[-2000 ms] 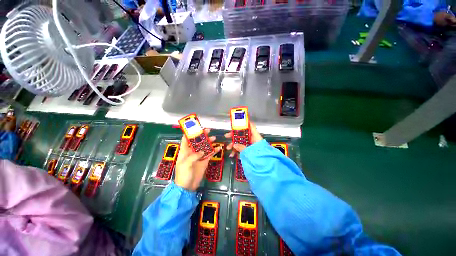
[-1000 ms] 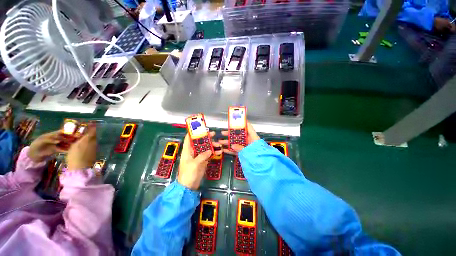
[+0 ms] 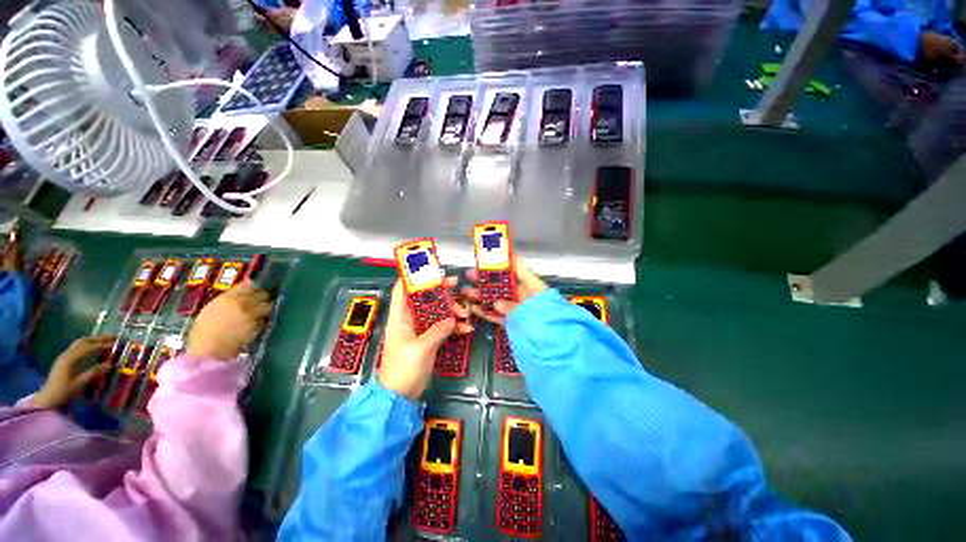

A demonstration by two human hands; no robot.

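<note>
My left hand (image 3: 411, 349) holds a red mobile phone (image 3: 426, 284) with an orange-yellow frame, its lit screen white with a dark blue patch. My right hand (image 3: 523, 284) holds a second such phone (image 3: 494, 260) beside it, also lit. Both phones are tilted up, screens facing me, over the far edge of a clear blister tray (image 3: 392, 400). Several red phones with dark screens lie face up in the tray's pockets; some are partly hidden behind my hands and right sleeve.
A cloudy tray (image 3: 424, 201) beyond holds several dark phones. A white fan (image 3: 85, 101) with a cord stands upper left. A person's hand (image 3: 228, 318) in a pink sleeve works over another phone tray at left. Slanted metal supports (image 3: 900, 238) stand at right.
The right-hand phone has shifted slightly left. Both lit screens show different content from two seconds ago. The pink-sleeved hands came in over the left tray and have moved apart.
</note>
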